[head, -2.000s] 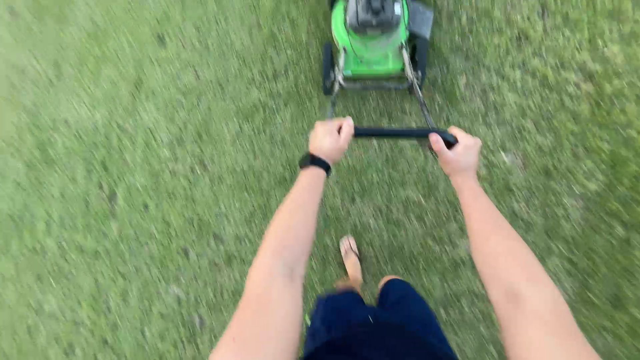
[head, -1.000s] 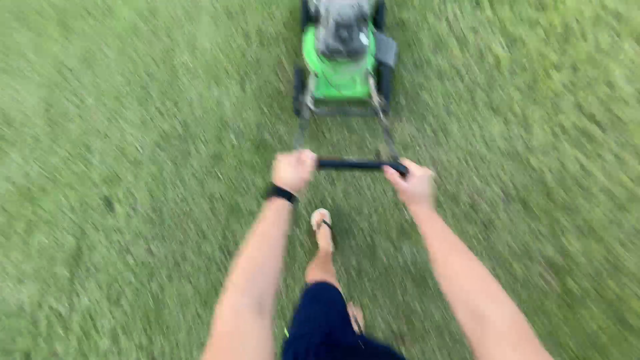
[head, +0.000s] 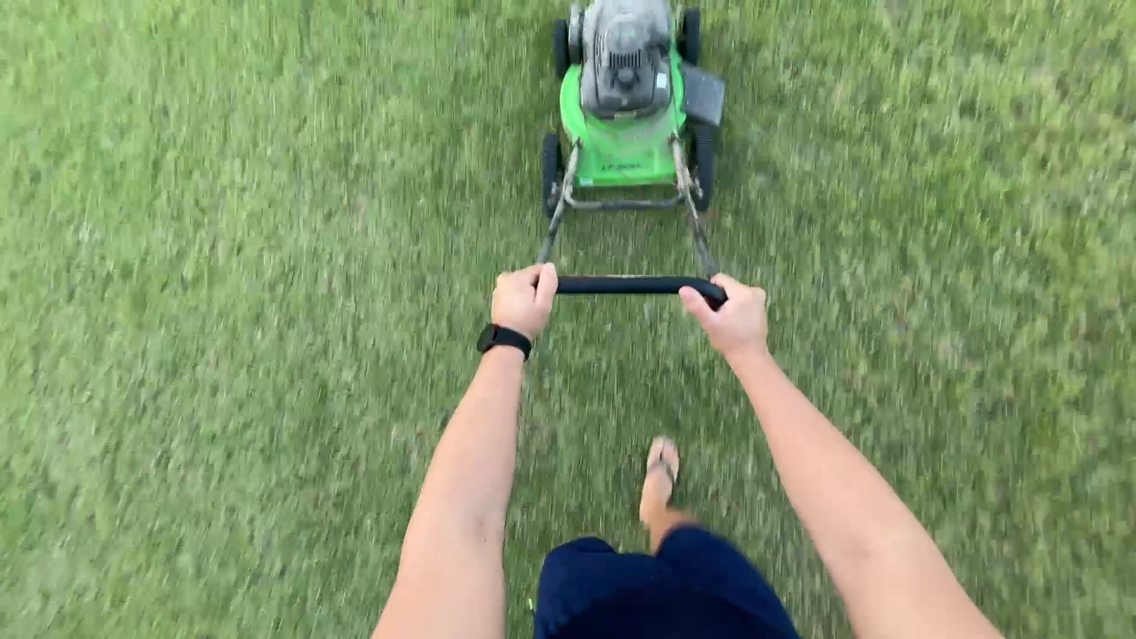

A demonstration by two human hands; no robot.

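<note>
A green walk-behind lawn mower (head: 626, 151) with a grey engine (head: 626, 62) stands on the grass at the top centre. Its black handlebar (head: 626, 285) runs crosswise between my hands. My left hand (head: 524, 300) is closed round the bar's left end, and a black watch (head: 503, 340) sits on that wrist. Round the right end of the same bar my right hand (head: 732, 315) is closed, its thumb lying over the bar. Metal handle tubes (head: 695, 222) run from the bar to the mower's rear. The undersides of both grips are hidden.
Short grass (head: 266, 311) spreads on all sides, blurred in places. A grey side flap (head: 704, 95) juts from the mower's right. Below the bar, one of my feet in a flip-flop (head: 661, 461) shows ahead of my dark blue shorts (head: 657, 590).
Both hands have kept hold of the handlebar. A different foot is forward from the one a second ago, and the grass beneath has shifted. The view has moved somewhat.
</note>
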